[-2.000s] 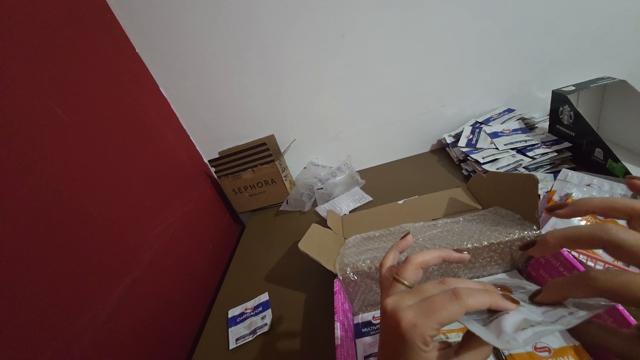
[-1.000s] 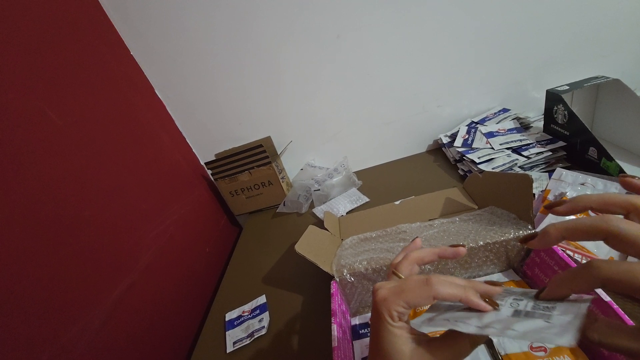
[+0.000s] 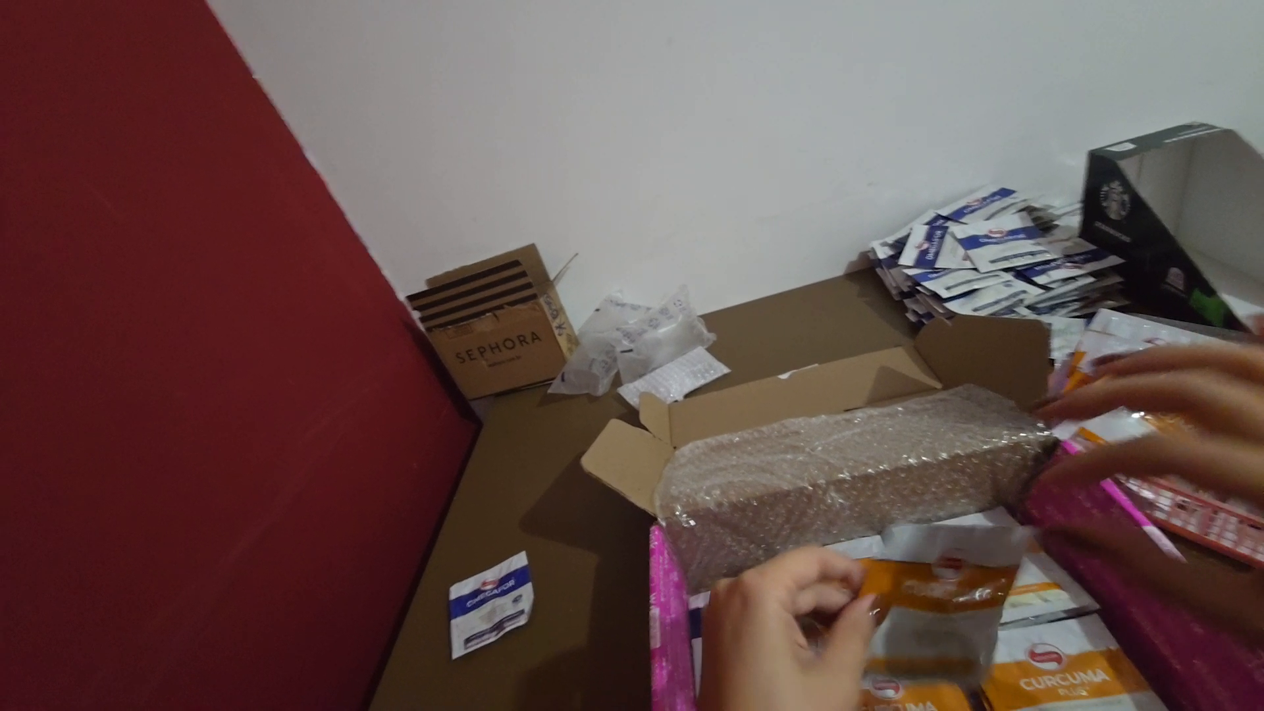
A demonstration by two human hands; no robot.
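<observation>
My left hand [image 3: 790, 627] pinches an orange-and-white sachet [image 3: 948, 602] by its left side, above the inside of an open cardboard box with pink outer walls [image 3: 670, 617]. More orange-and-white sachets [image 3: 1066, 671] lie in the box. Bubble wrap [image 3: 849, 464] lines the back of the box. My right hand [image 3: 1165, 444], blurred, is over the box's right side, fingers spread, with nothing seen between them. Beyond that hand, more orange-and-white sachets [image 3: 1136, 331] lie outside the box.
A blue-and-white sachet [image 3: 491, 604] lies on the brown table [image 3: 533, 474] at left. Behind stand a small Sephora carton [image 3: 504, 351], clear air pillows [image 3: 642, 336], a heap of blue-and-white sachets [image 3: 997, 252] and a black Starbucks display box [image 3: 1136, 227]. A red wall [image 3: 197, 346] bounds the left.
The sachet that both hands held lower in the box, its back side showing a second ago, now shows its orange front in my left hand. My right hand has come off it.
</observation>
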